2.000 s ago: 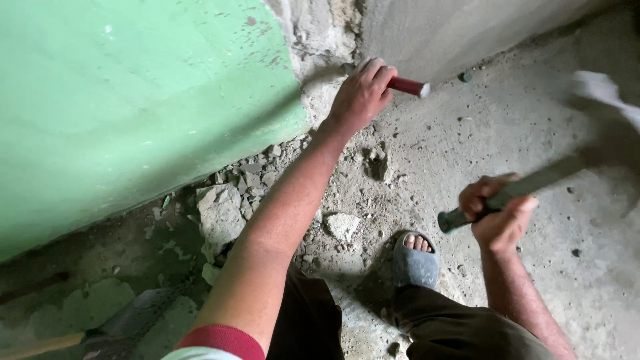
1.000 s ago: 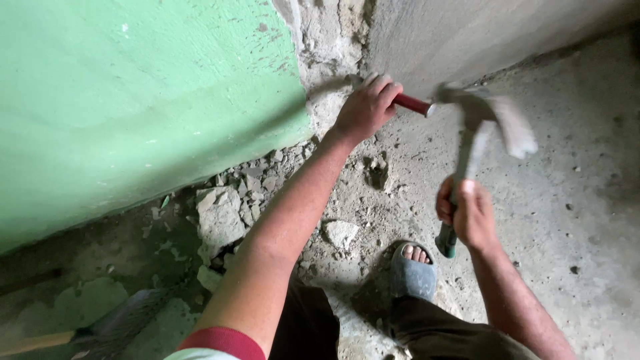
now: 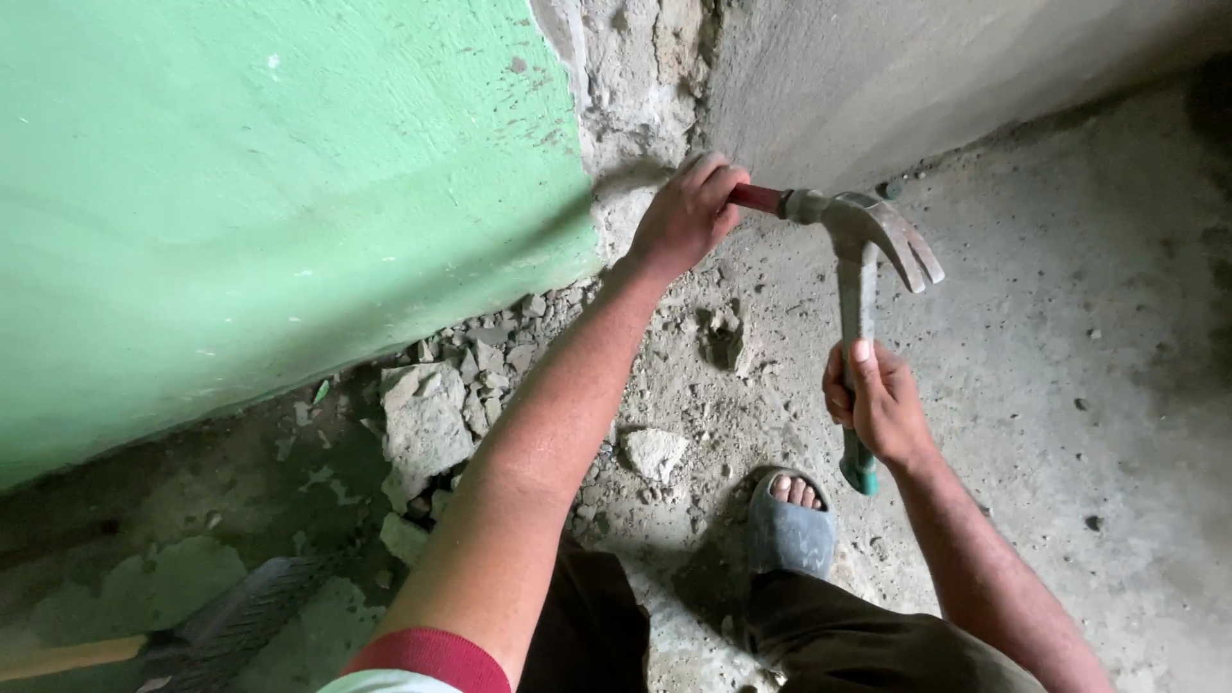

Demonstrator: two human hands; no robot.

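My left hand is closed around a red-handled tool, likely a chisel, held against the rough broken masonry in the wall corner; its working tip is hidden behind the hand. A claw hammer with a green-ended grip is in my right hand, its handle roughly upright in view. The hammer's face meets the butt end of the red-handled tool, and its claw points to the lower right.
A green painted wall is at left, a grey wall at upper right. Rubble, with a large chunk and a smaller one, lies along the wall base. My sandalled foot and a broom-like tool are below.
The hammer, out at the right two seconds ago, has moved left to the red tool's end. My left hand stays at the corner with the tool.
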